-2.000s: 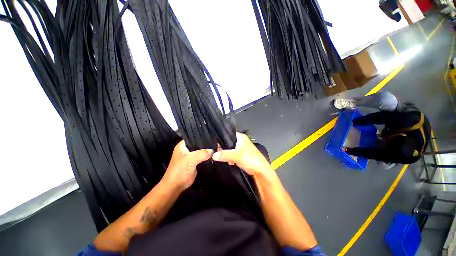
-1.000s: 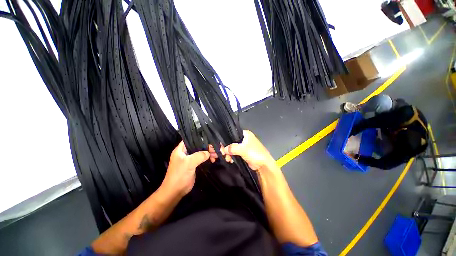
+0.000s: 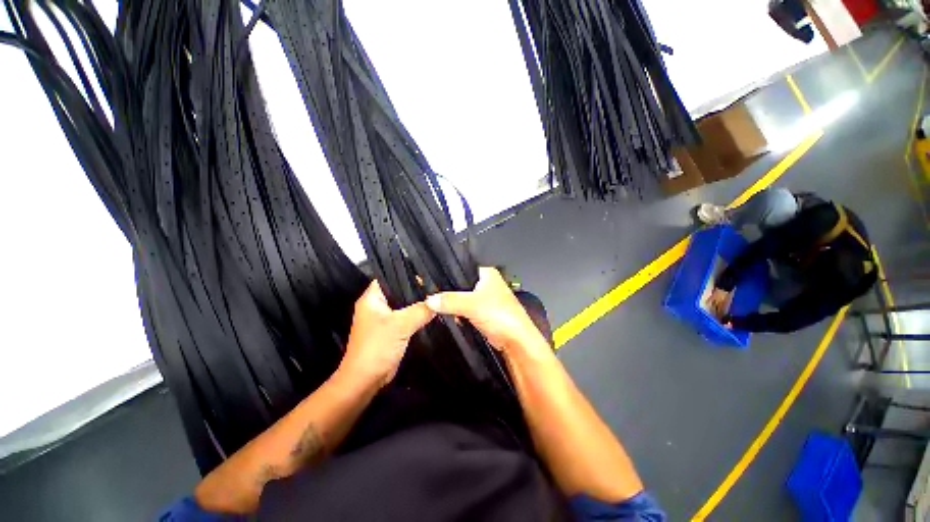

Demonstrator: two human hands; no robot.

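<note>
A bunch of long black punched straps [image 3: 357, 133] runs from the white table down to my lap. My left hand [image 3: 383, 331] and my right hand [image 3: 487, 309] grip its lower part side by side, thumbs meeting on top. Fingers under the straps are mostly hidden. The main bundle of straps [image 3: 214, 204] lies to the left and hangs over the table edge beside my left forearm. The strap ends below my hands merge with the dark apron [image 3: 418, 479].
A set-aside pile of straps [image 3: 607, 97] hangs over the table edge at the upper right, near a cardboard box [image 3: 732, 141]. A crouching person [image 3: 816, 265] reaches into a blue crate [image 3: 699, 280]. Another blue crate [image 3: 824, 477] stands on the floor at the lower right.
My hands parted slightly, spreading the straps a second ago, and are now together again with the gap mostly closed. The crouching person's arms have shifted at the crate.
</note>
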